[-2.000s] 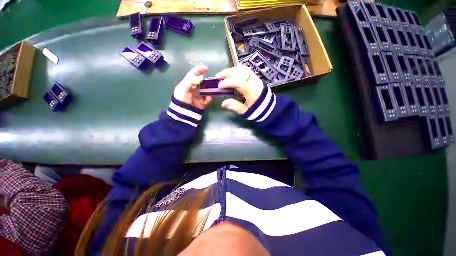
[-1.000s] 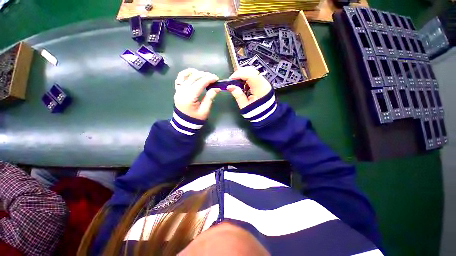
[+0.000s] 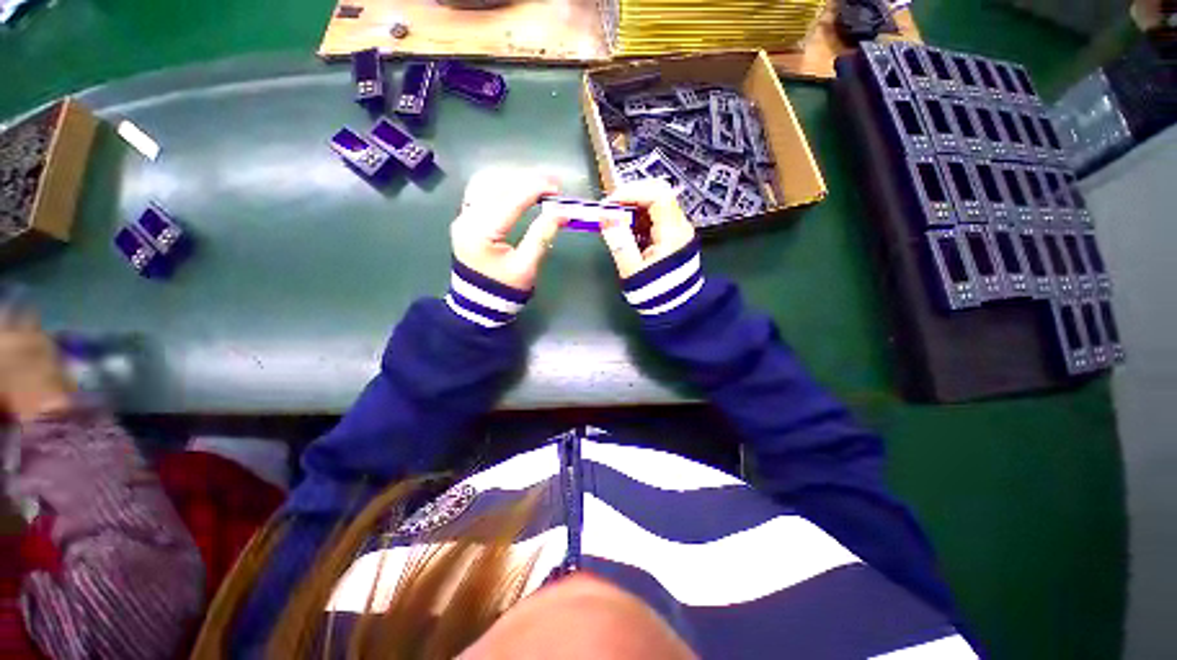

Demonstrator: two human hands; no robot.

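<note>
My left hand point(image 3: 497, 232) and my right hand point(image 3: 656, 227) hold a small dark purple device unit point(image 3: 587, 217) between them, one end in each hand's fingers. The unit is seen edge-on above the bench, and my fingers cover its ends. Several dark housings point(image 3: 416, 90) lie loose on the bench beyond my left hand. An open carton point(image 3: 807, 174) of loose dark faceplates point(image 3: 725, 129) stands beyond my right hand. Finished units point(image 3: 951, 190) lie in tight rows on black foam point(image 3: 987, 355) at the right.
At the left are two more housings point(image 3: 152, 239), a white strip point(image 3: 140, 139) and another carton point(image 3: 54, 194). A neighbour's blurred hand point(image 3: 29, 368) reaches over the bench's left edge. A wooden board point(image 3: 516, 29) and yellow stack point(image 3: 710, 23) lie at the far side. A clear bag point(image 3: 1091, 116) is at far right.
The unit, first held with its window face showing, is now turned edge-on between both hands. The neighbour's hand has come into view at the left. The camera view has shifted slightly.
</note>
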